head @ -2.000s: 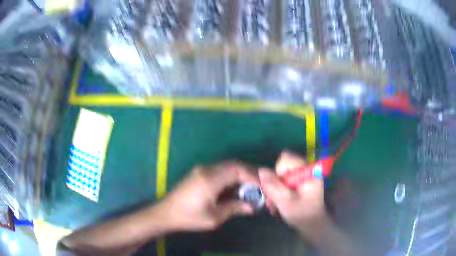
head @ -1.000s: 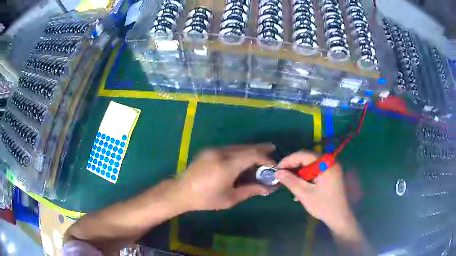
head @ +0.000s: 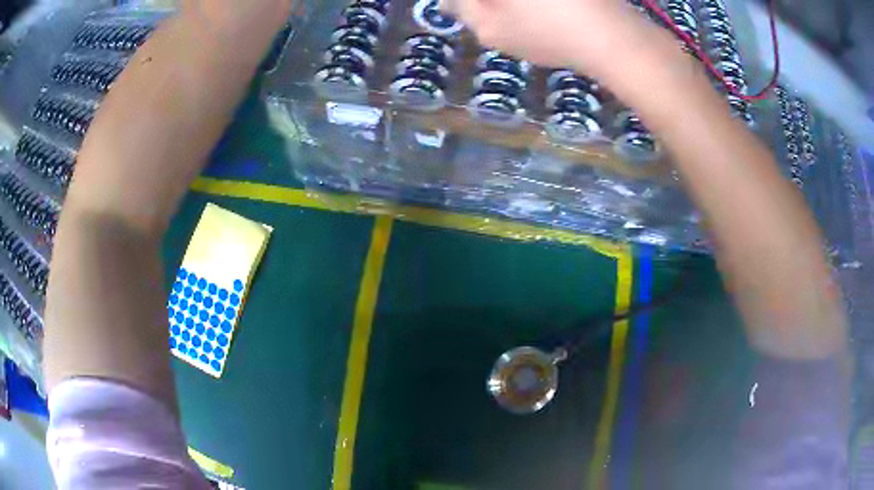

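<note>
My right hand (head: 513,21) is at the top edge, partly cut off, over the tray stack. A round metal-rimmed unit (head: 439,14) shows face-on at its fingertips. My left forearm (head: 125,182) reaches up past the top edge; the left hand is out of the picture. The flat silver-brass round base (head: 523,380) lies on the green mat (head: 460,287), with its dark cable (head: 613,321) running up to the right. A thin red lead (head: 774,57) loops at the top right. The red probe handle cannot be seen.
The clear tray stack (head: 383,144) with rows of units stands ahead. More trays stand at left (head: 91,72) and right (head: 824,163). A cream sheet with blue dots (head: 225,244) lies left on the mat. Yellow tape (head: 366,316) and blue tape (head: 637,354) cross the mat.
Both hands have moved from above the mat up to the tray stack, the left out of view. The round base on the mat is now uncovered. The red handle is no longer visible.
</note>
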